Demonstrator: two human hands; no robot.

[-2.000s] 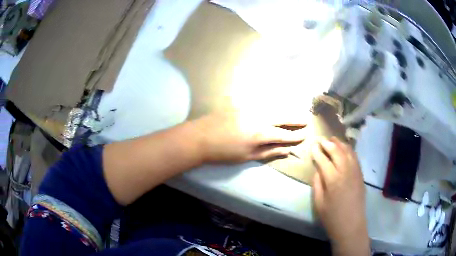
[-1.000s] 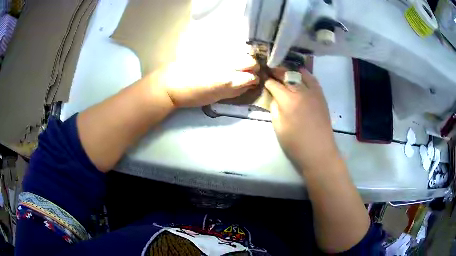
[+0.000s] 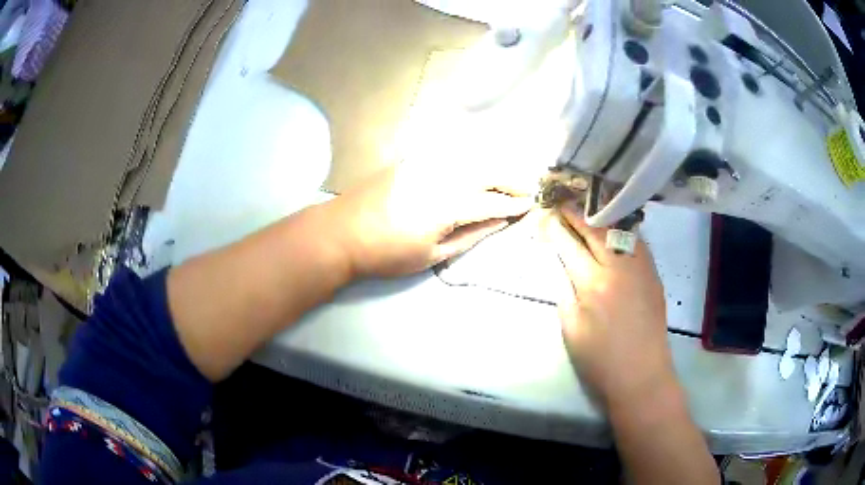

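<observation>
A khaki-brown garment panel [image 3: 365, 80] lies on the white sewing table and runs under the sewing machine head [image 3: 626, 104]. Lamp glare washes out its middle. My left hand [image 3: 408, 227] lies flat on the cloth, left of the presser foot [image 3: 558, 188], fingers pointing at it. My right hand [image 3: 612, 303] is just right of and below the foot, its fingertips on the cloth close to the needle. The fingertips of both hands are partly lost in glare or behind machine parts. The needle itself and any pocket edge cannot be made out.
A stack of brown panels [image 3: 90, 114] lies at the left table edge. A black phone with a red edge [image 3: 738, 284] lies right of my right hand. Small white oval pieces [image 3: 814, 371] lie at the table's right end. A yellow-labelled thread cone [image 3: 844, 156] is at far right.
The view has shifted, so the machine sits further right and lower in the picture. My left hand has gone from bunched fingers to lying flatter on the cloth; my right hand stays by the foot.
</observation>
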